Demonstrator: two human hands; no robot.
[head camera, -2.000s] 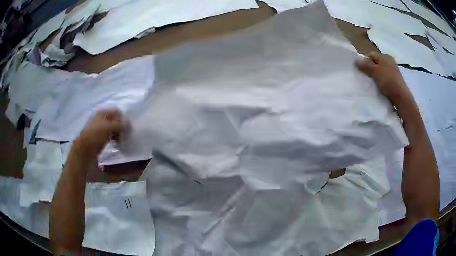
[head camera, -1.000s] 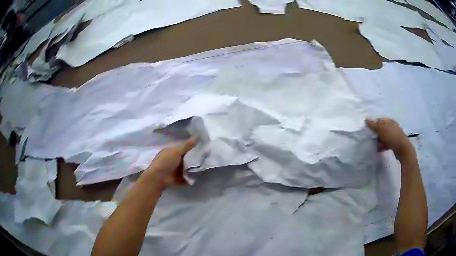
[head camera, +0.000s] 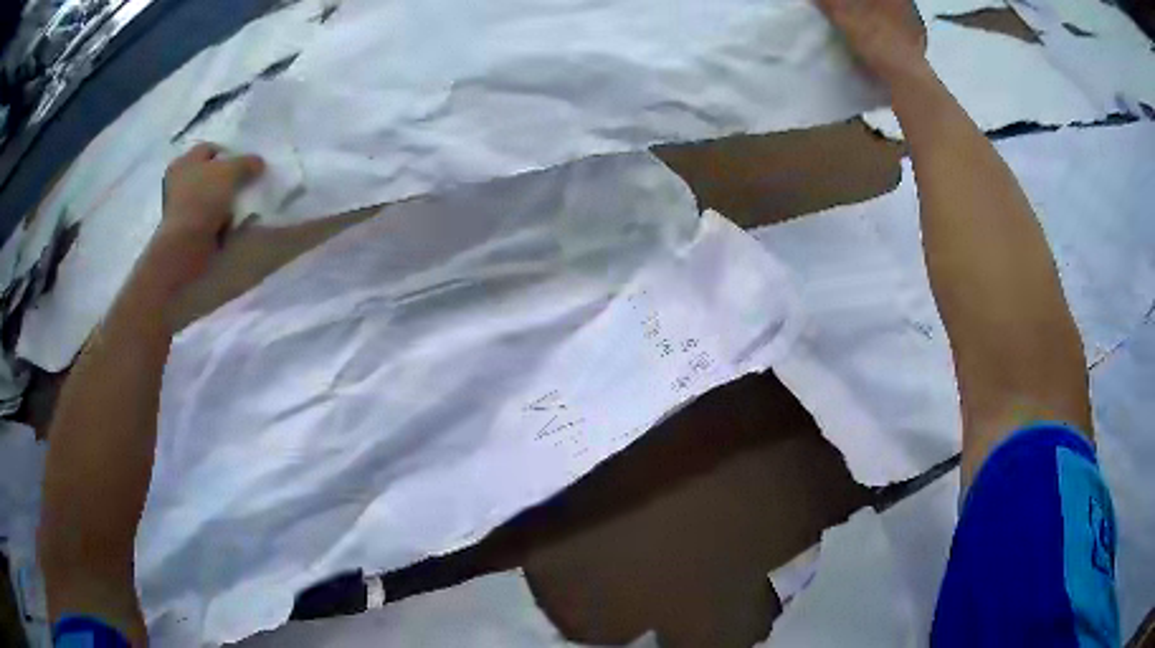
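Observation:
A large white pattern piece (head camera: 545, 95) lies across the far part of the brown surface, wrinkled. My left hand (head camera: 209, 190) grips its near left edge, fingers closed on the paper. My right hand (head camera: 880, 32) is at its right end, partly cut off by the top of the picture; its fingertips are not clear. A second large pattern piece (head camera: 380, 367), creased and with handwriting near its right end, lies below it, between my forearms.
Brown base (head camera: 684, 494) shows in a gap at the lower middle. White pieces (head camera: 874, 342) lie at the right and along the near edge. Dark shiny material (head camera: 63, 63) is at the far left corner. My blue sleeve is at the lower right.
Both hands have moved away from me, to the far side. The crumpled piece held before is no longer in front; the marked piece now lies there and a brown gap shows.

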